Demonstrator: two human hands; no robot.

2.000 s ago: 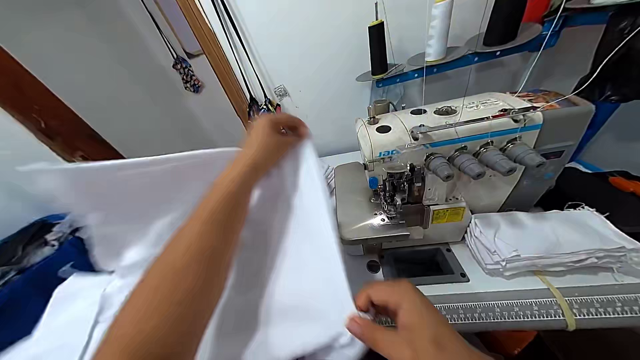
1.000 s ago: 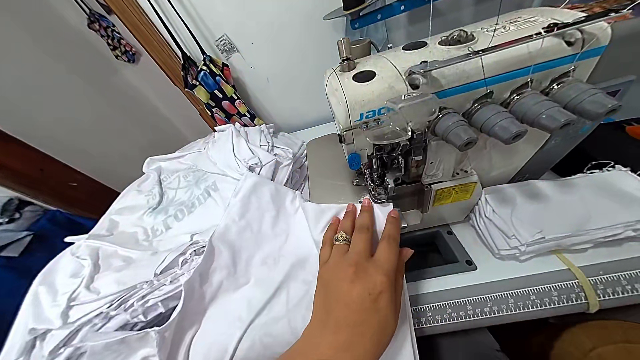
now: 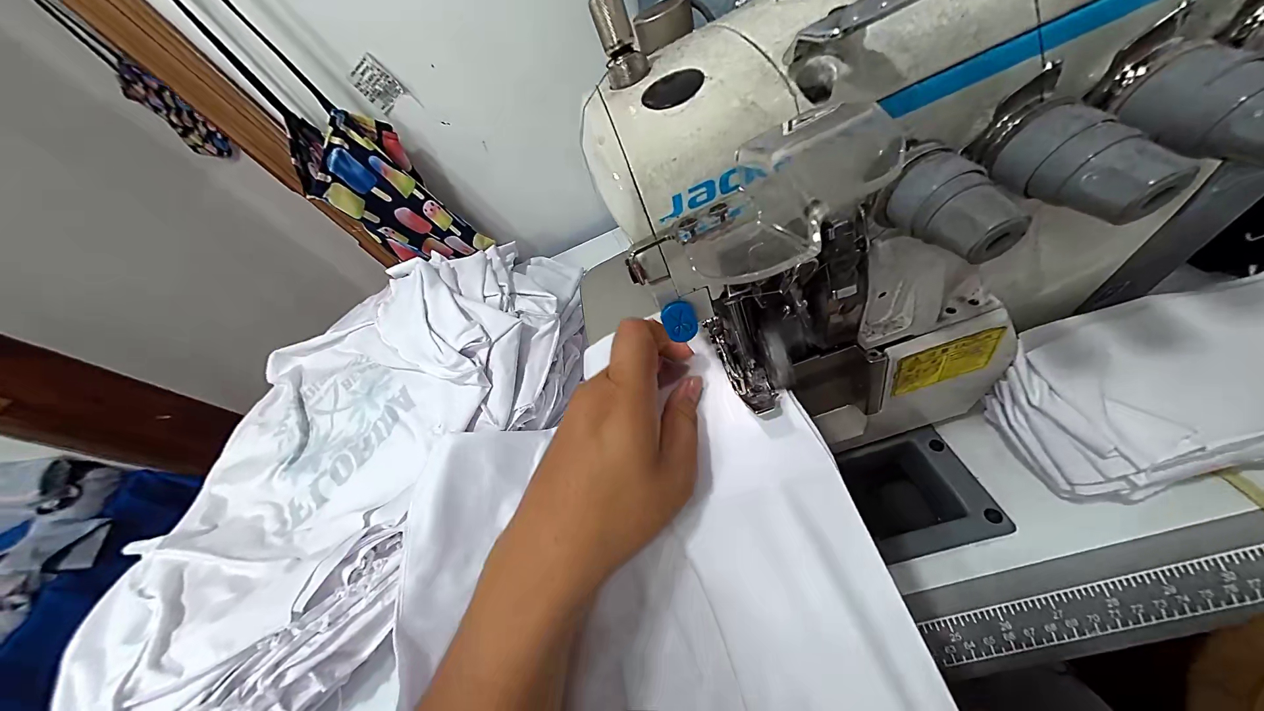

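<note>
My left hand (image 3: pixel 622 444) reaches in from the bottom, with its thumb and bent fingers pinching the white fabric (image 3: pixel 780 553) just left of the presser foot. The fabric lies flat over the table edge, its right edge running under the presser foot (image 3: pixel 758 395) of the white overlock sewing machine (image 3: pixel 691 128). A blue scissors-marked button (image 3: pixel 679 321) sits just above my fingertips. Beside my hand, on the left, lies a heap of white garments (image 3: pixel 346 434), one with a faint grey print. My right hand is not in view.
A stack of folded white fabric (image 3: pixel 1136 395) lies right of the machine. In front of it are a black recessed tray (image 3: pixel 918 494) and a measuring tape strip (image 3: pixel 1096 607) along the table edge. A popsicle-print strap item (image 3: pixel 385 188) hangs at the wall; blue cloth (image 3: pixel 89 583) lies lower left.
The white cloth, lifted one to two seconds before, now lies at the presser foot. The hand that lay flat near the foot is gone; my left hand grips further left. The view has moved closer.
</note>
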